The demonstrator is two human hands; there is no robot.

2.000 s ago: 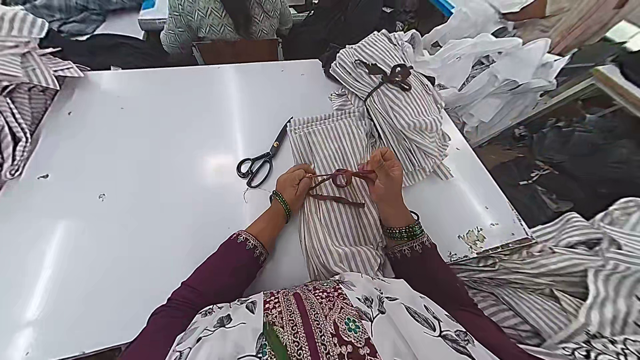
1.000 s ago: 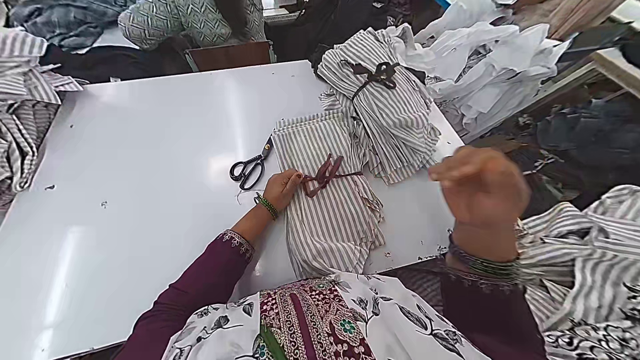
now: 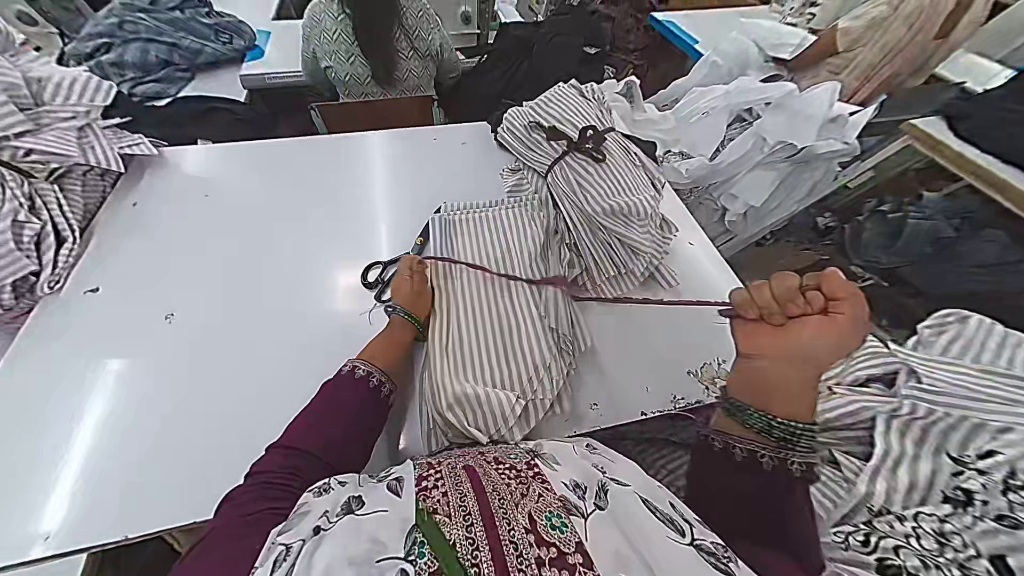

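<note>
A stack of striped fabric pieces (image 3: 488, 320) lies on the white table before me. A maroon fabric strip (image 3: 640, 301) runs taut across it. My right hand (image 3: 800, 320) is closed in a fist on the strip's right end, off to the right of the stack. My left hand (image 3: 411, 290) is at the stack's left edge, by the strip's left end; whether its fingers grip strip or fabric is hard to tell. Black-handled scissors (image 3: 379, 274) lie just left of that hand, their blades partly under the stack. A second striped bundle (image 3: 604, 184), tied with a dark strip, lies behind and right.
The white table (image 3: 240, 272) has striped fabric (image 3: 48, 200) heaped at its left. White cloth (image 3: 760, 136) is piled beyond the right edge, and more striped fabric (image 3: 944, 384) lies at the lower right. A person (image 3: 376, 48) sits across the table.
Two seconds ago both hands held a looped maroon strip over the stack. The loop is gone and the strip is stretched out to the right. My right hand, raised and blurred one second ago, is now a fist on it.
</note>
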